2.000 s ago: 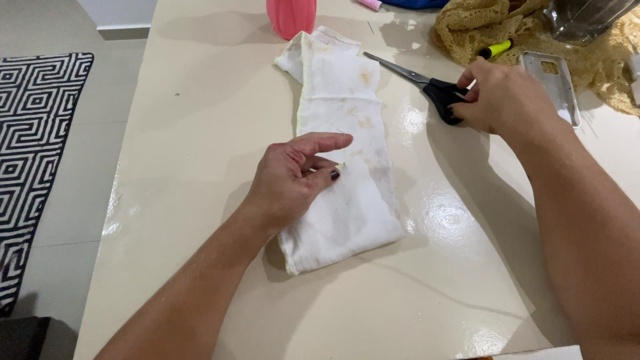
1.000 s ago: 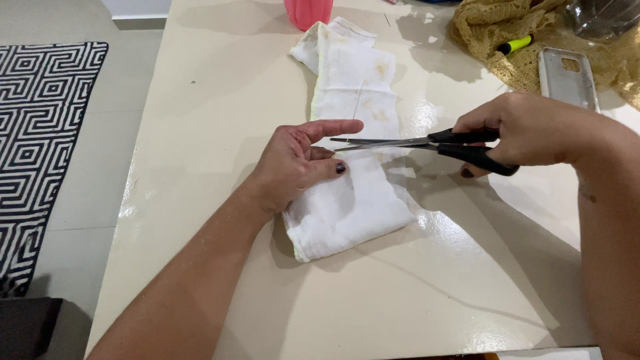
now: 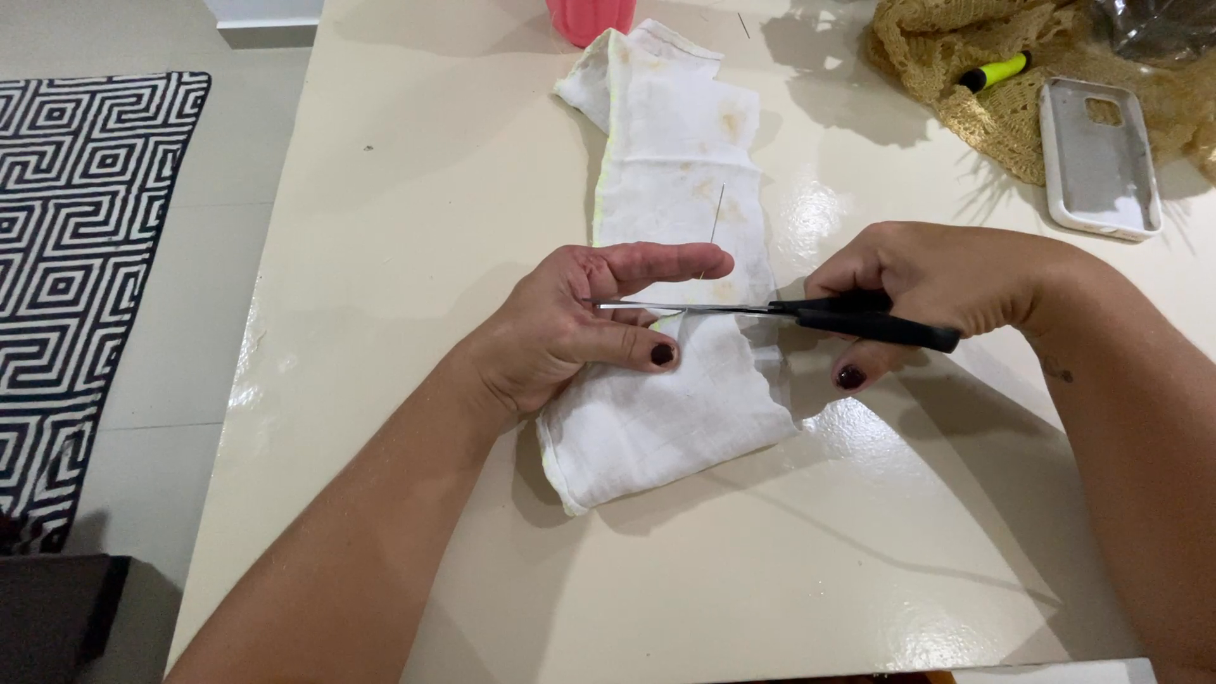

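A white cloth (image 3: 665, 408) with yellowish stains and yellow-green stitching along its edge lies folded on the table. My left hand (image 3: 608, 313) pinches the cloth's folded edge between thumb and fingers, its index finger stretched out. A thin sewing needle (image 3: 718, 214) rises by that fingertip; whether the finger touches it is unclear. Black-handled scissors (image 3: 855, 318) are in my right hand (image 3: 912, 294), blades pointing left across the cloth's edge and reaching my left fingers. The blades look nearly closed. Any thread between them is too fine to make out.
A pink container (image 3: 591, 19) stands beyond the cloth. At the upper right are a mustard lace fabric (image 3: 912, 57), a yellow-green marker (image 3: 996, 71) and a phone case (image 3: 1102, 161). The table's (image 3: 313, 142) left edge borders a floor with a patterned rug (image 3: 95, 209).
Two seconds ago the scissors lay on the table at my right hand's fingers. They have been lifted and brought left and nearer, over the cloth by my left hand.
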